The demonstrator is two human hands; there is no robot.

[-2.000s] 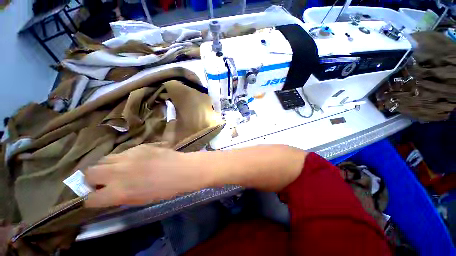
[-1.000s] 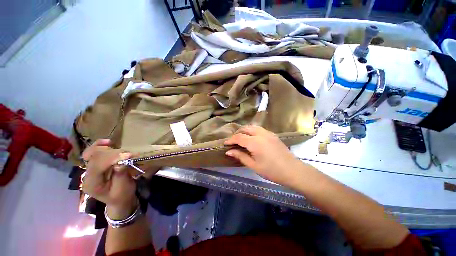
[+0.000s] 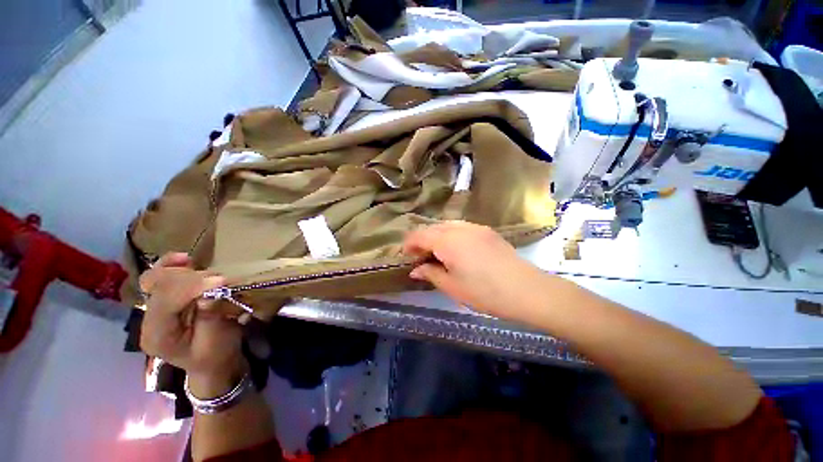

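A tan-brown garment [image 3: 361,212] lies bunched on the table left of the white sewing machine [image 3: 668,117]. A zipper [image 3: 334,273] runs along its front edge toward the presser foot area [image 3: 591,206]. My left hand [image 3: 189,311], with a bracelet on the wrist, pinches the zipper's left end beside the shiny zipper slider [image 3: 219,294]. My right hand [image 3: 460,262] grips the zipper edge with the fingertips near its middle. The edge between my hands is nearly straight. A white label [image 3: 318,236] lies on the cloth. The cloth's right end reaches under the machine head.
Brown and white cut pieces [image 3: 433,72] are heaped behind the garment. A phone-like black box [image 3: 726,218] with a cable lies right of the needle area. A tape measure strip [image 3: 433,336] runs along the table's front edge. A red pipe [image 3: 54,266] is at the far left.
Since two seconds ago, the view has turned left, my left hand has come into view on the zipper end and my right hand has moved toward the machine along the edge. The last second shows little change.
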